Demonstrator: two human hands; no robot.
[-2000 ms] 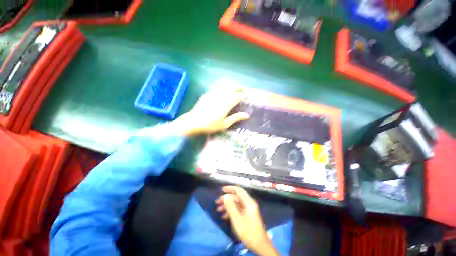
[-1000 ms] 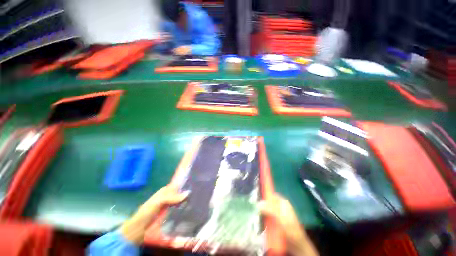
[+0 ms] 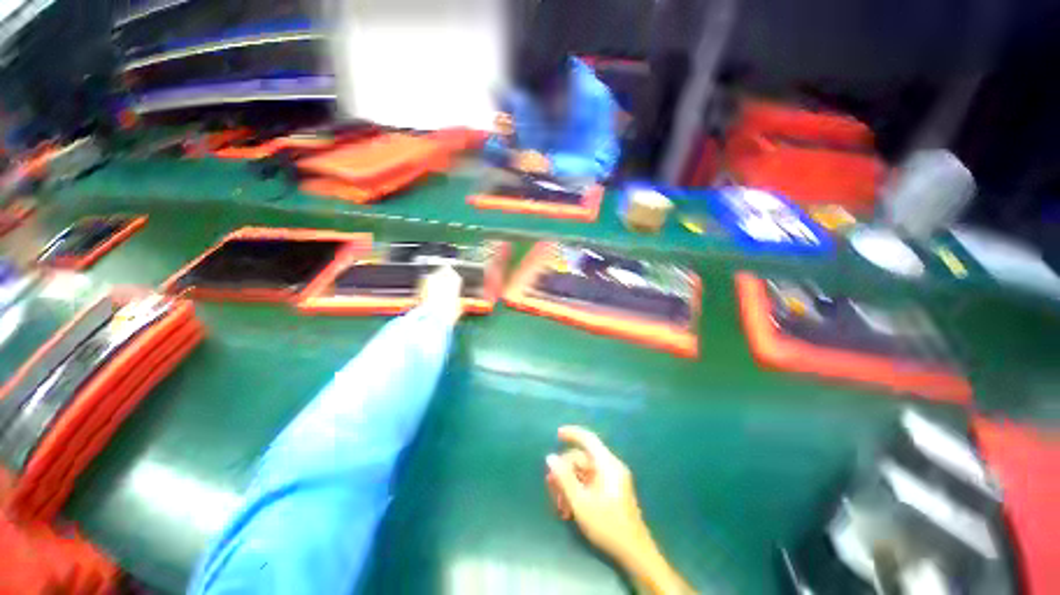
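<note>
A laptop base [image 3: 374, 280] lies on an orange-red foam pad [image 3: 496, 279] in the middle row across the green bench. My left arm is stretched out and my left hand [image 3: 441, 288] is at the pad's near right part, over the laptop's edge. The hand is small and blurred, so whether its fingers grip is unclear. My right hand [image 3: 595, 486] is empty above the near bench, fingers loosely curled and apart.
Padded laptops lie at left [image 3: 262, 265], centre right [image 3: 610, 286] and right [image 3: 854, 331]. Stacked pads with laptop parts [image 3: 110, 372] stand left. A silver-grey metal box [image 3: 930, 488] is near right. A person in blue [image 3: 570, 122] sits opposite.
The padded laptop both hands held near me is now in the far row, under my outstretched left hand. My right hand has let go. The view has turned.
</note>
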